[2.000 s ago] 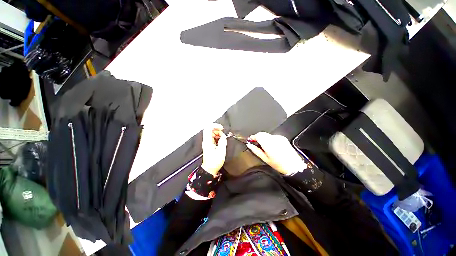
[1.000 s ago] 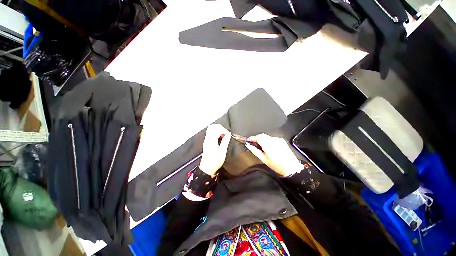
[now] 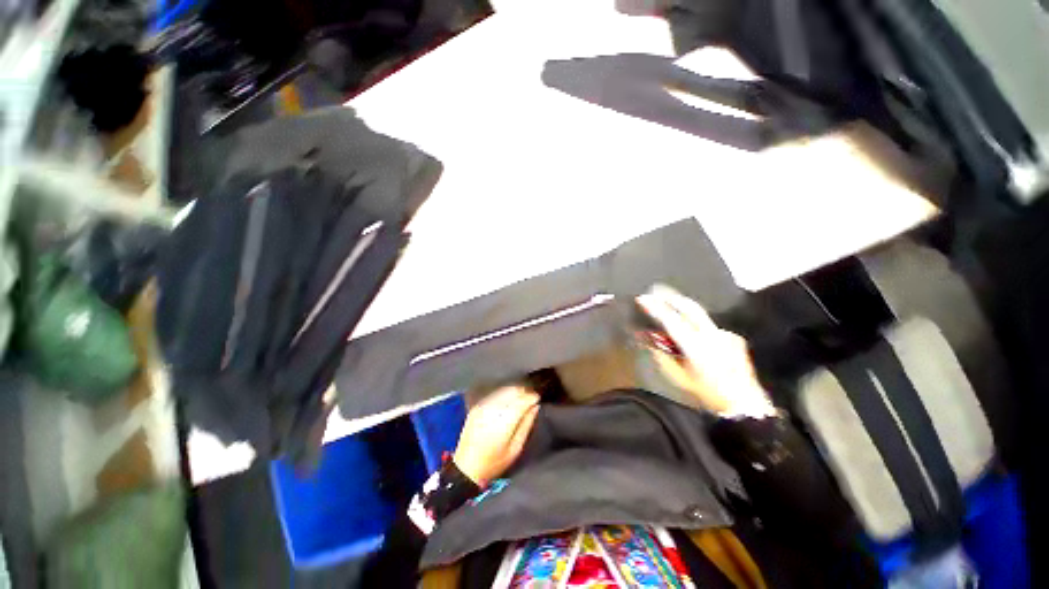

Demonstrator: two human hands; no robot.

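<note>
A black zippered panel (image 3: 495, 324) lies along the table's near edge, its silver zipper line uncovered and its wide end at the right. My left hand (image 3: 502, 428) is at the panel's near edge, above the apron (image 3: 598, 472); its fingertips are hidden, so its grip cannot be told. My right hand (image 3: 704, 359) is over the panel's right end, fingers curled round a small reddish tool (image 3: 659, 342), possibly thread snips. The picture is blurred.
Stacked black panels (image 3: 276, 276) lie on the table's left. A slotted panel (image 3: 610, 86) lies at the back, beside a dark heap at the right. A blue crate (image 3: 328, 500) is below left. A pale stool (image 3: 828, 431) at right bears a black strip.
My hands have moved apart: the left down to the panel's near edge, the right still over its right end. More of the zipper shows. The view has turned and shifted.
</note>
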